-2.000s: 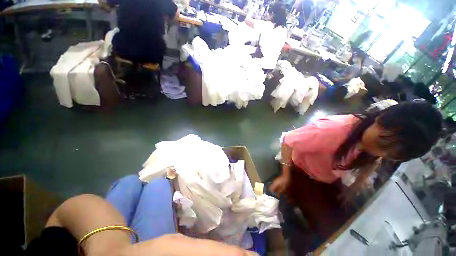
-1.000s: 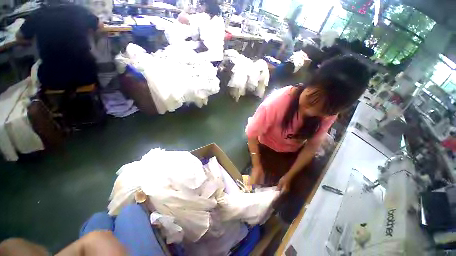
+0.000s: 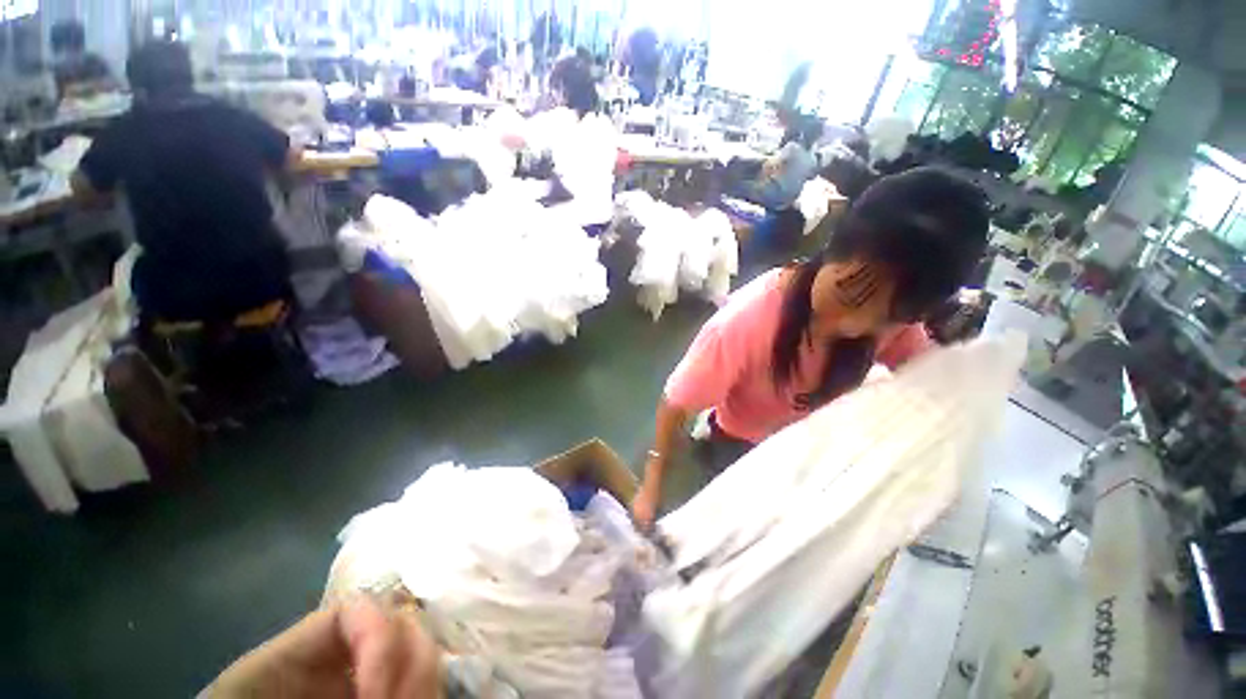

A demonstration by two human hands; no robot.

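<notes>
A heap of white to cream cloth pieces (image 3: 465,546) fills the open brown carton (image 3: 596,470) in front of me. My left hand (image 3: 342,658) is at the bottom edge, partly cut off and blurred, with its fingers bent in front of the heap's near side. I cannot tell whether it holds cloth. My right hand is not in view. A person in a pink top (image 3: 745,358) beside the carton holds up a long white cloth piece (image 3: 834,478), which slants from the carton over the table's edge.
At right, a long white machine table (image 3: 929,601) holds a dark slim tool (image 3: 940,556) and a cream "brother" sewing machine (image 3: 1123,587). Across the green floor (image 3: 273,546), white cloth heaps (image 3: 492,273) stand near a seated person in black (image 3: 191,191).
The other person has raised a long cloth piece from the carton towards the table. My left hand has moved right, to the heap's near side. The view has turned right since the first frame.
</notes>
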